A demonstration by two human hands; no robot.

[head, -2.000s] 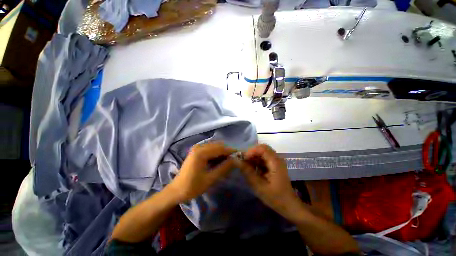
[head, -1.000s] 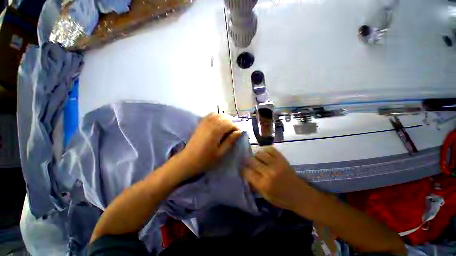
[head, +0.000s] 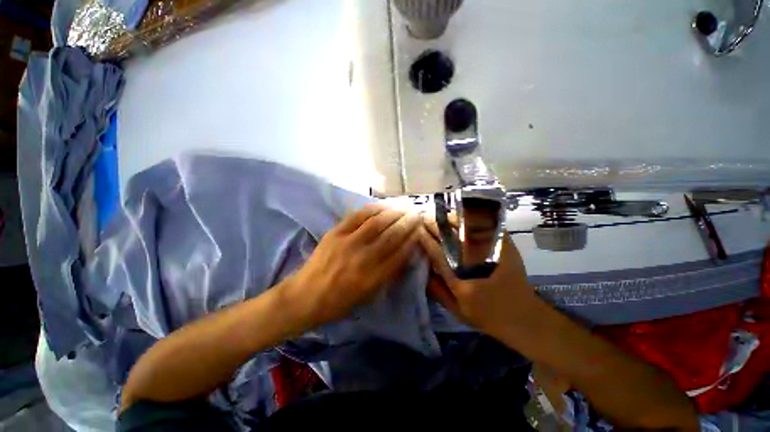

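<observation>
Blue-grey cloth (head: 228, 219) lies over the table left of the needle area and hangs down over the front edge. My left hand (head: 363, 257) lies on the cloth beside the needle area, its fingers together and pressing the cloth's edge. My right hand (head: 490, 283) is bare, partly hidden behind the shiny metal take-up lever guard (head: 479, 236); its fingers meet my left fingertips at the cloth's edge. The needle and presser foot are mostly hidden by the guard and fingers. The white machine head (head: 591, 101) fills the upper right, with a ribbed tension knob (head: 560, 236) beside the guard.
Dark red snips (head: 706, 228) lie right of the needle area. A grey measuring scale (head: 625, 289) runs along the front edge. A red bag (head: 692, 342) is below right. A stack of blue-grey strips (head: 55, 194) hangs at the left edge. A plastic-wrapped brown package (head: 160, 29) is at the upper left.
Both hands have moved from in front of the table edge up to the needle area, bringing the cloth's edge with them. The view has moved closer to the machine head; the scissors have left the view.
</observation>
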